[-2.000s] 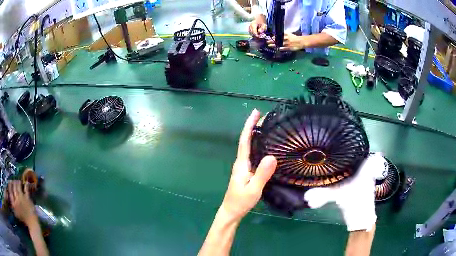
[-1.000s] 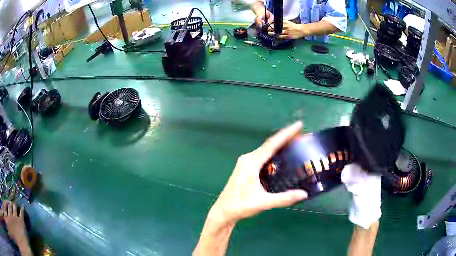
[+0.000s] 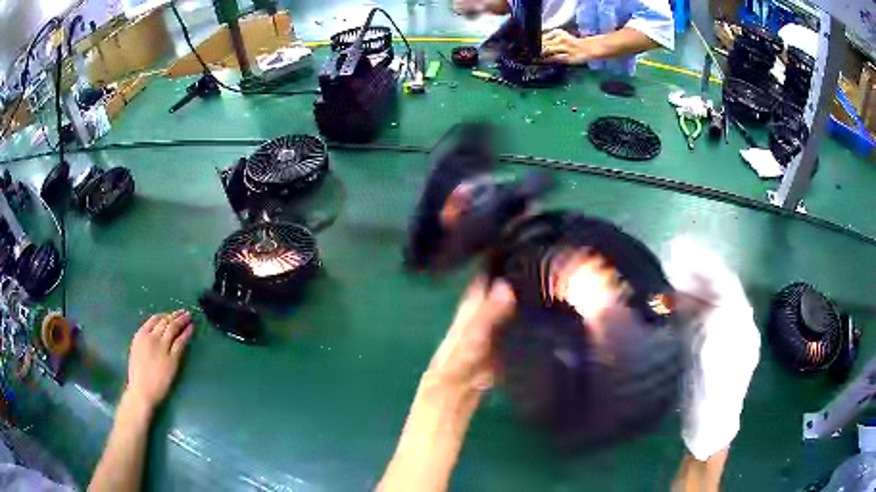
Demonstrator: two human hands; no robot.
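A black desk fan (image 3: 586, 336) is held above the green bench, strongly blurred, with a bright orange-white glow in its round head. Its base (image 3: 451, 207) points up and to the left. My bare left hand (image 3: 485, 317) grips the fan near the joint between head and base; its fingers are partly hidden. My right hand (image 3: 713, 327), in a white glove, holds the right rim of the head; its fingertips are blurred.
Two fans (image 3: 286, 165) (image 3: 267, 261) stand left of centre, with another person's hand (image 3: 161, 356) near them. Another fan (image 3: 809, 327) lies at right. A loose grille (image 3: 624, 137) and cable (image 3: 596, 175) lie beyond. A metal post (image 3: 810, 125) stands at right.
The held fan has turned over, its base swinging from right to upper left. A second fan now stands left of centre, the earlier one has moved right, and the other person's hand has moved in.
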